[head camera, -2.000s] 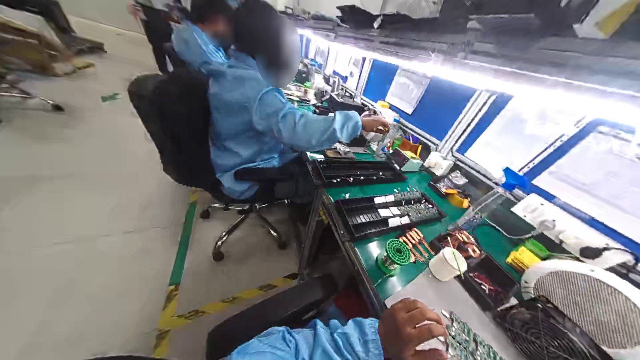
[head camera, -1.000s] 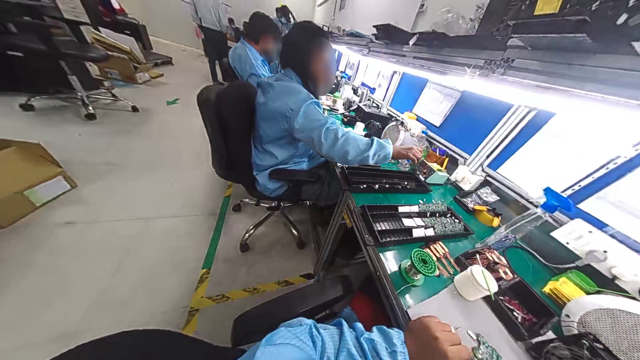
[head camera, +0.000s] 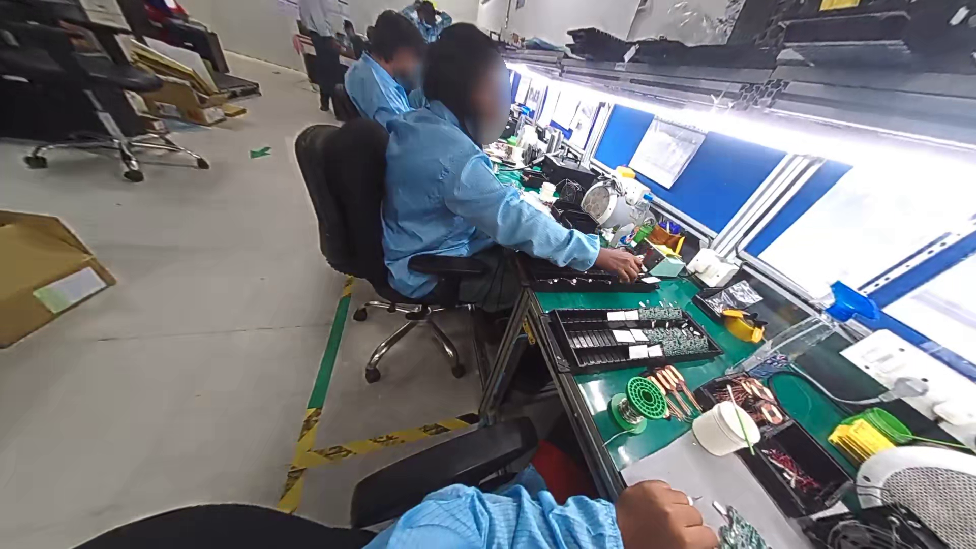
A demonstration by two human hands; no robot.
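Note:
My left hand [head camera: 665,517], in a blue sleeve, rests at the bottom of the head view on a pale sheet [head camera: 705,476] on the bench. Its fingers are curled, and whether they grip anything is hidden. Green circuit boards [head camera: 738,530] lie just right of the fingers, beside a small pale tip. Above the hand stand a white tub [head camera: 724,428] with a thin green stick and a green spool of solder wire [head camera: 640,402]. Copper coils with leads [head camera: 675,389] lie by the spool. My right hand is not in view.
Black trays [head camera: 568,343] with boards lie farther along the green bench. A black bin [head camera: 797,465] holds small red parts. A round mesh-fronted device [head camera: 926,488] stands at right. A co-worker [head camera: 450,191] sits at the left, a hand [head camera: 619,263] over another tray. A black armrest [head camera: 450,465] is near my sleeve.
The view has swung left and shows more floor and a cardboard box. My left hand stays beside the circuit boards; the co-worker's arm remains stretched over the bench.

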